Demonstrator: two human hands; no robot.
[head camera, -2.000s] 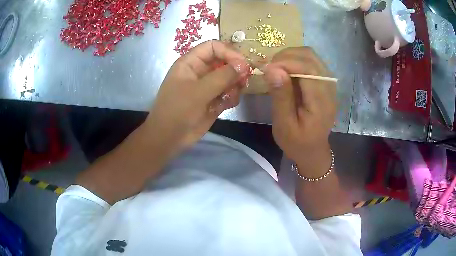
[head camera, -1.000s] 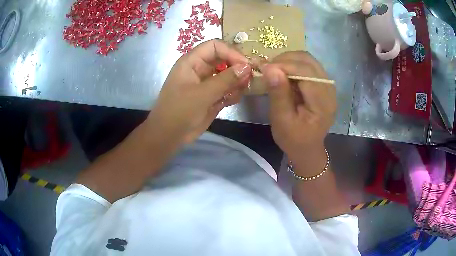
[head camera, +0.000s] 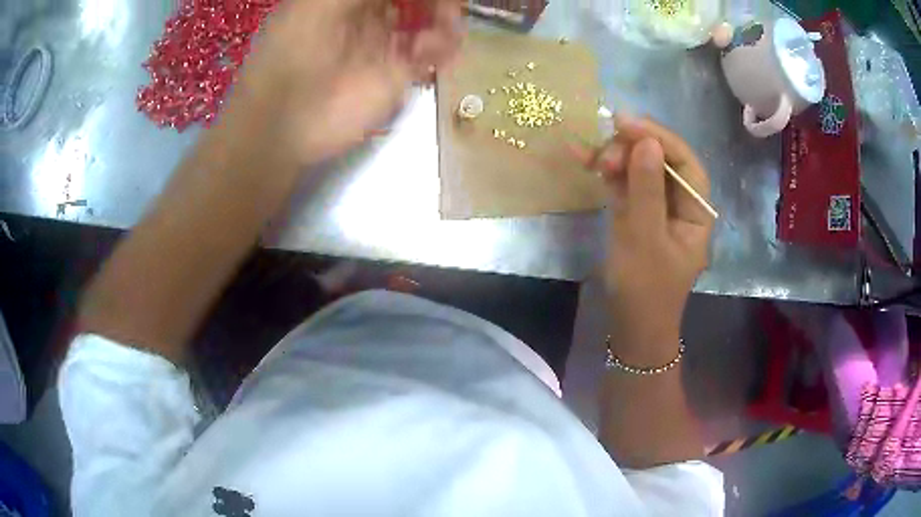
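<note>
My left hand (head camera: 338,76) is blurred at the top, reaching past the board's upper left corner. Red shows at its fingertips; I cannot tell whether it holds a red part or covers some. My right hand (head camera: 654,192) is over the board's right edge, shut on a thin pale cotton swab (head camera: 691,190); its white tip shows beyond the fingers. The tan board (head camera: 515,187) bears a heap of tiny gold pieces (head camera: 531,105), with a few loose around it, and a small round white glue dab (head camera: 471,106).
A large pile of red parts (head camera: 194,63) lies at left, partly behind my left arm. A grey-white ring (head camera: 27,86) is far left. A dark-edged box (head camera: 510,12) and a clear bag (head camera: 661,25) are behind. A pink mug (head camera: 759,76) and red carton (head camera: 820,187) are at right.
My hands have parted: the left moved up and away to the back, the right moved right with the swab. The board's lower part is uncovered. The whole view has shifted slightly.
</note>
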